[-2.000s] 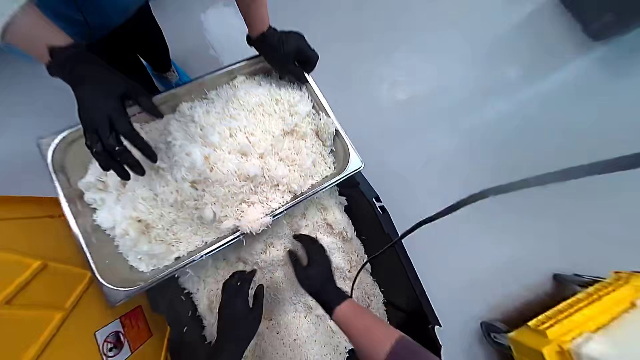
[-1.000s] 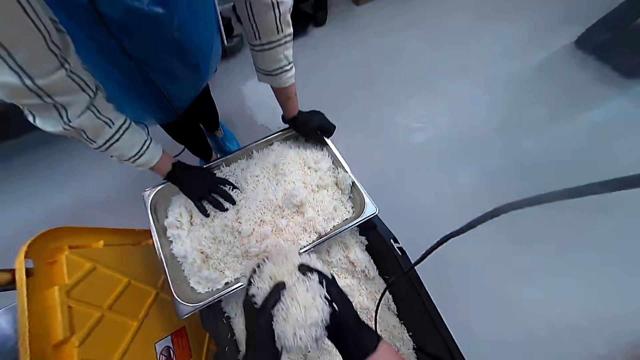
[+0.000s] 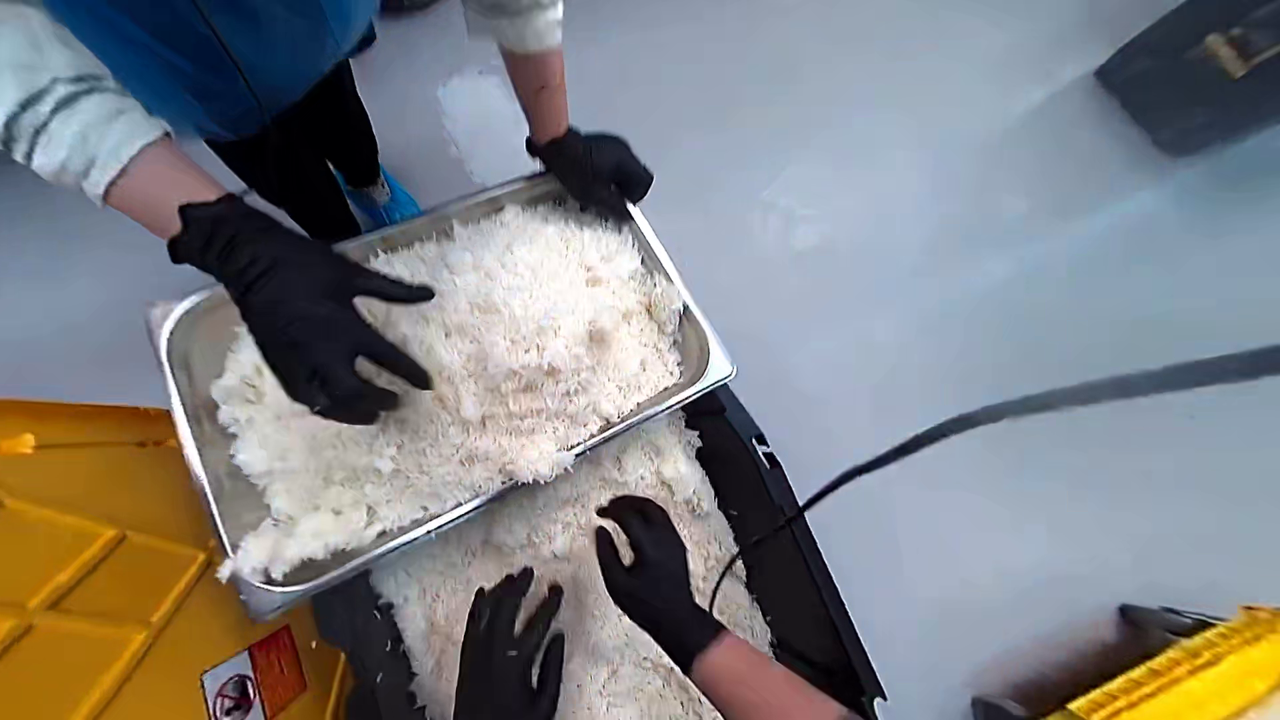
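Observation:
My left hand (image 3: 510, 645), in a black glove, is over the white shredded material (image 3: 580, 560) in a black bin (image 3: 790, 590), fingers spread and empty. My right hand (image 3: 650, 575), also black-gloved, is just right of it with fingers curved apart, holding nothing. Above both hands a metal tray (image 3: 715, 365) heaped with the same white shreds (image 3: 540, 330) overlaps the bin's far part. A co-worker's gloved hand (image 3: 595, 170) grips the tray's far right corner; the co-worker's other gloved hand (image 3: 320, 310) lies over the heap at its left.
A yellow ribbed lid (image 3: 90, 560) with a warning sticker stands at the left. A dark cable (image 3: 960, 425) runs from the bin toward the right edge. Yellow equipment (image 3: 1190, 670) sits at lower right, a dark object (image 3: 1190, 80) at upper right. The co-worker stands beyond the tray.
One second ago my two hands held a clump of white shreds at the tray's near edge; now they are apart and empty over the bin. The co-worker's hand at left has moved further over the heap.

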